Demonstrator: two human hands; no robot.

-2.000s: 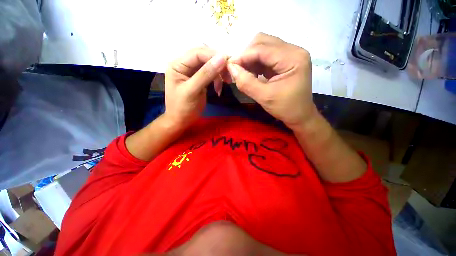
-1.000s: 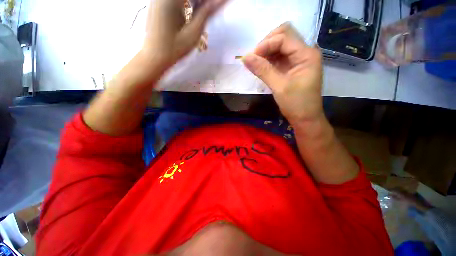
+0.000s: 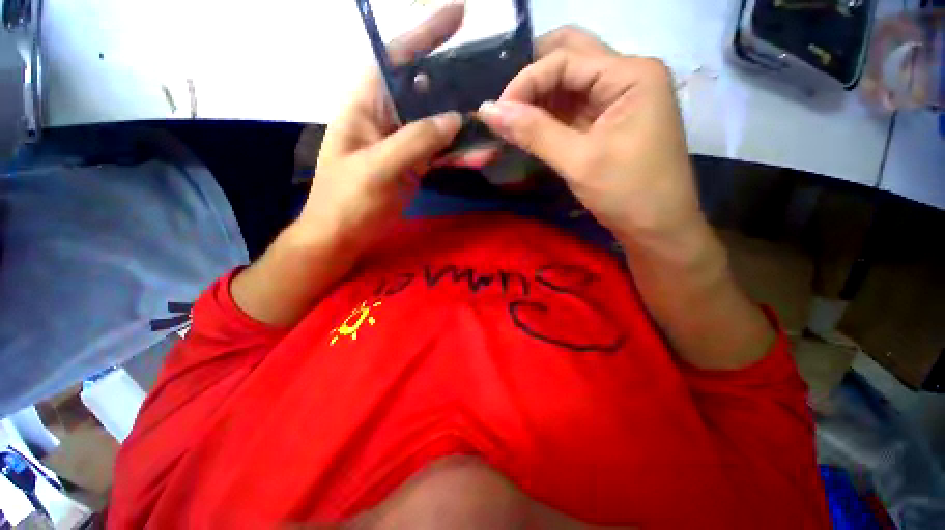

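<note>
A black phone middle frame (image 3: 461, 75) with a large open window is held at the table's front edge, its solid dark end towards me. My left hand (image 3: 378, 155) grips it from the left, thumb on the dark end and a finger showing through the window. My right hand (image 3: 601, 135) has its thumb and index fingertip pinched at the frame's near edge. A tiny flex piece seems to be between these fingertips, but they mostly hide it.
Stacked black frames (image 3: 803, 39) lie at the upper right of the white table (image 3: 249, 62). A clear container (image 3: 899, 62) is at the far right. Another frame (image 3: 21, 72) is cut off at the left edge. A grey cloth-like surface (image 3: 93, 269) is at the left.
My left hand has come back from the upper left and now holds a frame. My right hand, which held a small gold piece over the table, has moved to the frame's near edge.
</note>
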